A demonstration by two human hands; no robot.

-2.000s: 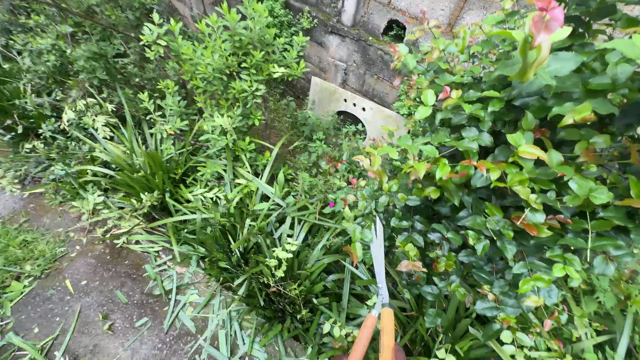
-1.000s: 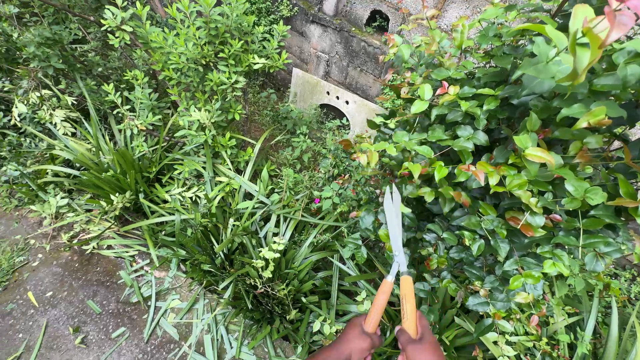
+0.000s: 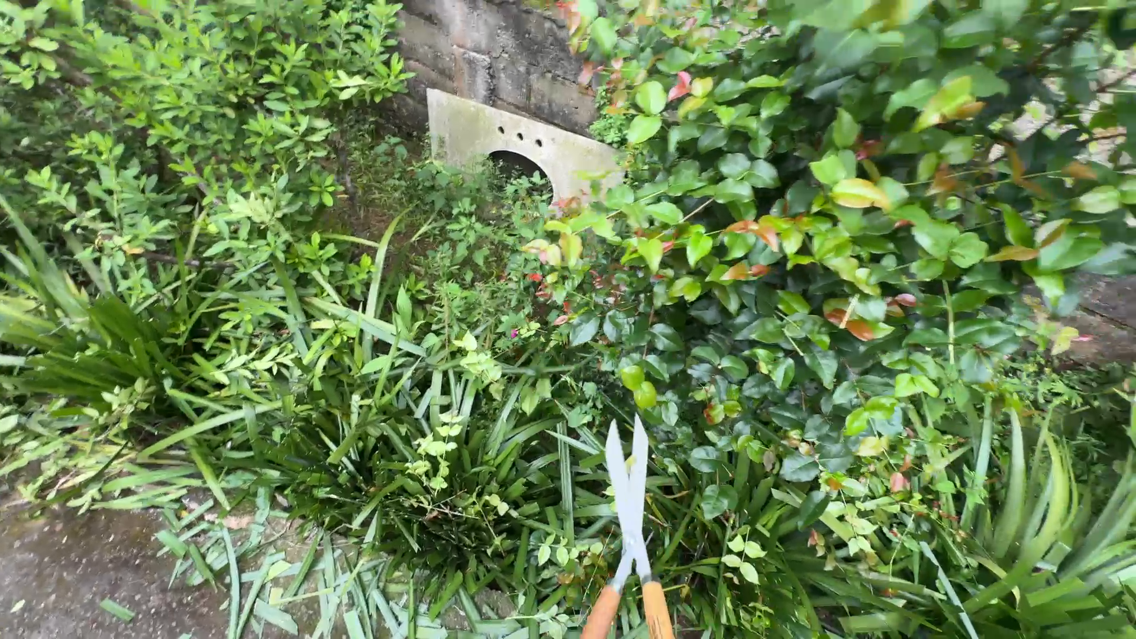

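A pair of hedge shears (image 3: 632,506) with wooden handles points up from the bottom edge, right of the middle. Its metal blades are slightly apart, with their tips just below some light green leaves of a leafy shrub (image 3: 781,248). Long strap-leaved plants (image 3: 426,461) grow to the left of the blades. Both of my hands are out of view below the frame; only the upper parts of the handles show.
A pale slab (image 3: 470,124) with a large round opening and several small holes leans near a block wall (image 3: 524,62). Cut leaf blades (image 3: 284,577) lie on the paved ground (image 3: 98,577) at lower left. A bushy green shrub (image 3: 222,106) stands at upper left.
One second ago both my hands showed on the shears' handles; now they are below the frame. The shears sit lower in view.
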